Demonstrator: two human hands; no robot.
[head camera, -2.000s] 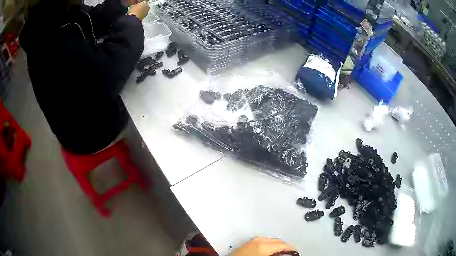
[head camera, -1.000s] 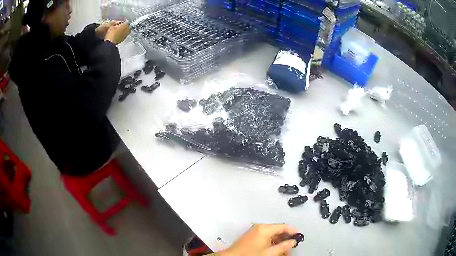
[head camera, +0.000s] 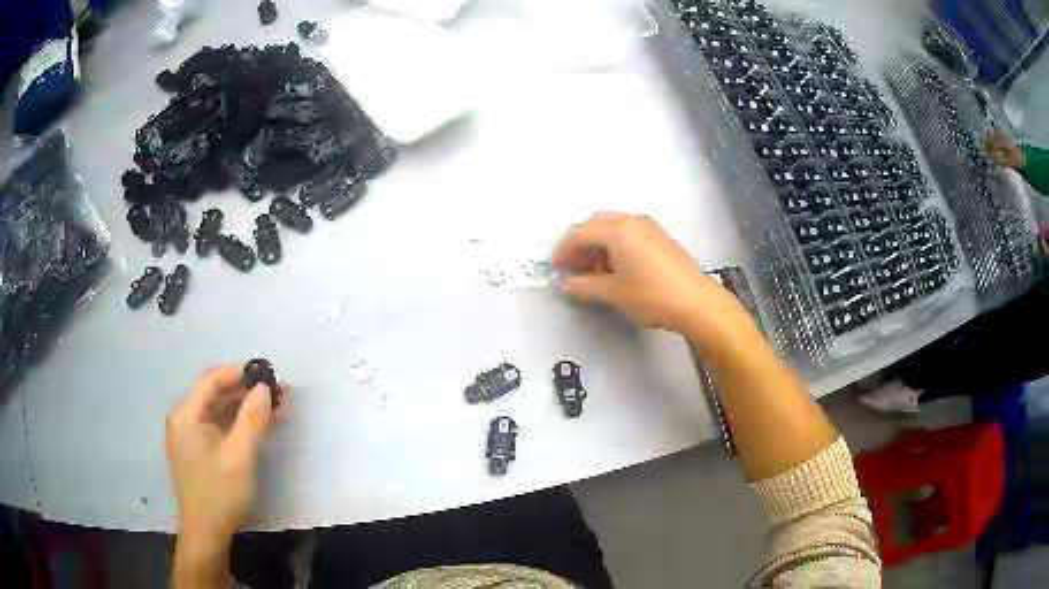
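Note:
My left hand (head camera: 219, 443) holds one black plastic housing (head camera: 261, 376) between thumb and fingers near the table's front edge. My right hand (head camera: 627, 270) is over the tiny clear inserts (head camera: 506, 274) with its fingertips low at the table; whether it pinches one cannot be told. More tiny pieces (head camera: 368, 377) are scattered between the hands. Three assembled units (head camera: 500, 444) with pale dots on their faces lie apart, below my right hand. A large heap of black housings (head camera: 247, 121) lies at the upper left, with several loose ones along its near side.
A filled blister tray (head camera: 851, 184) lies at the right, another tray beyond it. A dark flat slab (head camera: 719, 380) is partly under my right forearm. A bag of housings (head camera: 46, 242) is at the far left. A white tub (head camera: 403, 75) stands beside the heap. Another person's hand (head camera: 1004, 151) and a red stool (head camera: 938, 483) are at right.
The view has swung to the right; the heap is now at upper left and the filled tray shows. My left hand still holds a housing. My right hand has come into view.

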